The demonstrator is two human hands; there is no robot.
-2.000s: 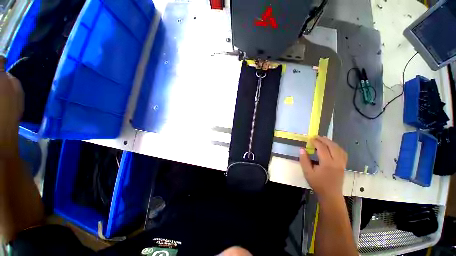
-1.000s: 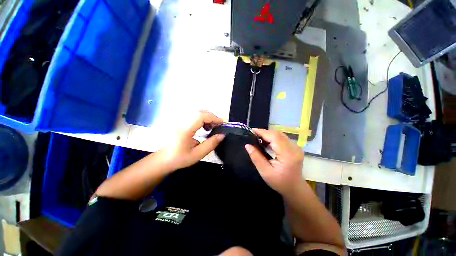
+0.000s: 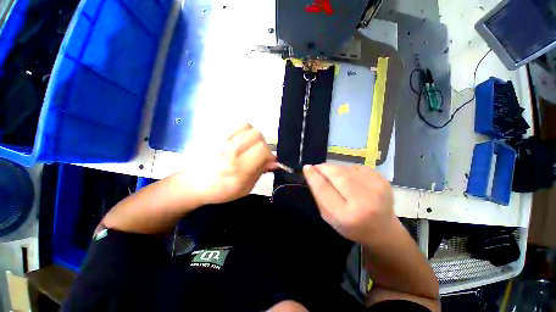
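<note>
The long black fabric panel [image 3: 317,116] runs from the needle and presser foot area [image 3: 311,64] down toward my lap. A thin silver line [image 3: 305,119] runs down its middle, with a small silver ring [image 3: 309,76] at the top. My left hand [image 3: 239,164] and my right hand [image 3: 352,195] meet over the panel's lower part, their fingertips pinching a small black tab [image 3: 294,170] with a silvery end at the left fingers. The rounded black flap [image 3: 291,192], with a pale edge, lies just below, partly hidden by my right hand.
The grey sewing machine head [image 3: 323,27] stands above the panel. Yellow tape [image 3: 378,109] frames a pale plate [image 3: 352,113] at right. Farther right are green-handled snips [image 3: 433,97], two blue bins [image 3: 489,173] and a screen [image 3: 521,30]. A large blue crate [image 3: 100,85] is left; a white basket [image 3: 472,274] sits lower right.
My left hand came in from the far left and my right hand left the tape's lower end. Both hands held the rounded flap; now they pinch a small tab above it.
</note>
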